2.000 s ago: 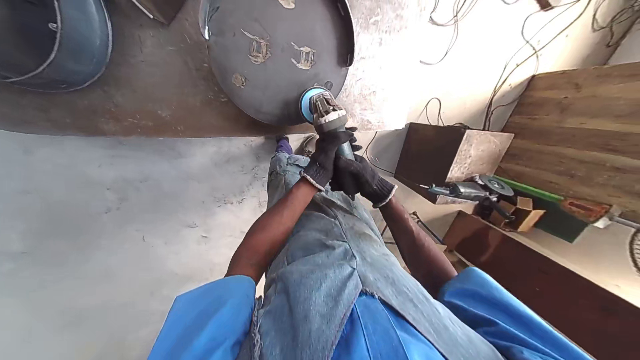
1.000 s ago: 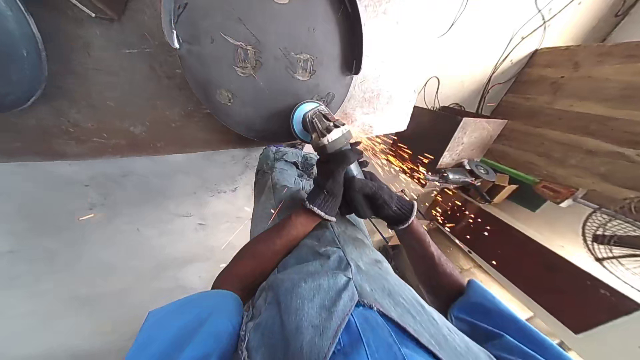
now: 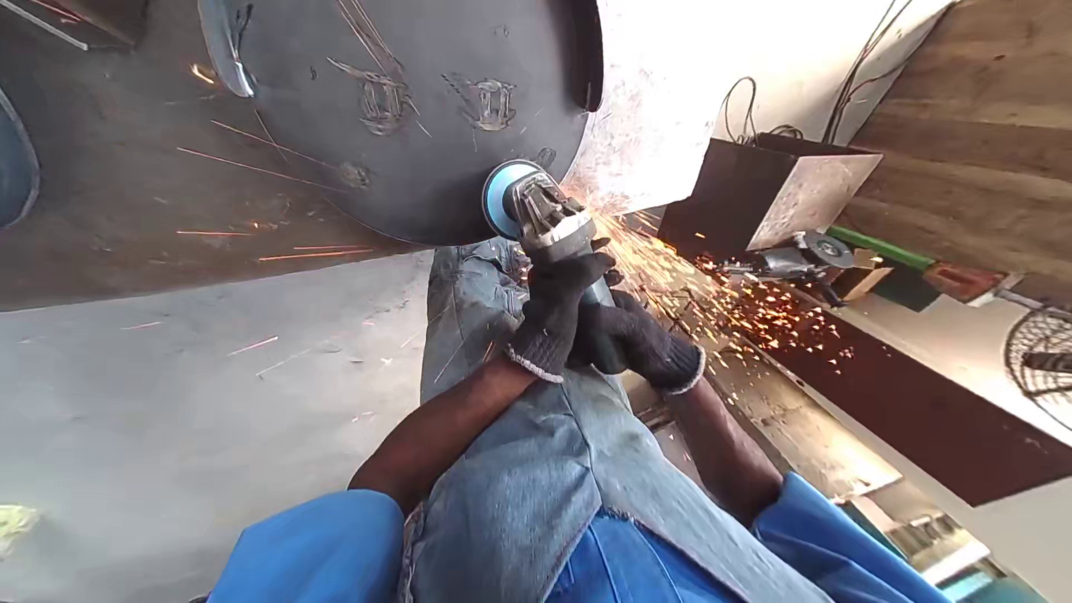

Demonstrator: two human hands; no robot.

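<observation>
My left hand (image 3: 557,314), in a black knit glove, grips the angle grinder (image 3: 553,213) just behind its metal head. Lower on the tool's body, my right hand (image 3: 645,339), gloved alike, is closed around the rear part. The blue-faced disc (image 3: 505,199) meets the near right rim of a round dark metal plate (image 3: 435,167); the exact contact spot is partly hidden by the disc. Orange sparks stream right from there, and a few streaks cross the left side. Rough weld marks show on the plate's face.
The plate lies on a brown metal surface (image 3: 126,243). On the right stand an open metal box (image 3: 754,188), a second angle grinder (image 3: 796,255), a green-and-red tool (image 3: 921,268) and a wire fan guard (image 3: 1043,356). Cables (image 3: 863,75) run behind the box. A blue-grey vessel edge shows far left.
Two seconds ago no sparks showed; one second ago they flew right, and now the spray is thicker. Both hands have stayed on the grinder, whose disc remains at the plate's near rim.
</observation>
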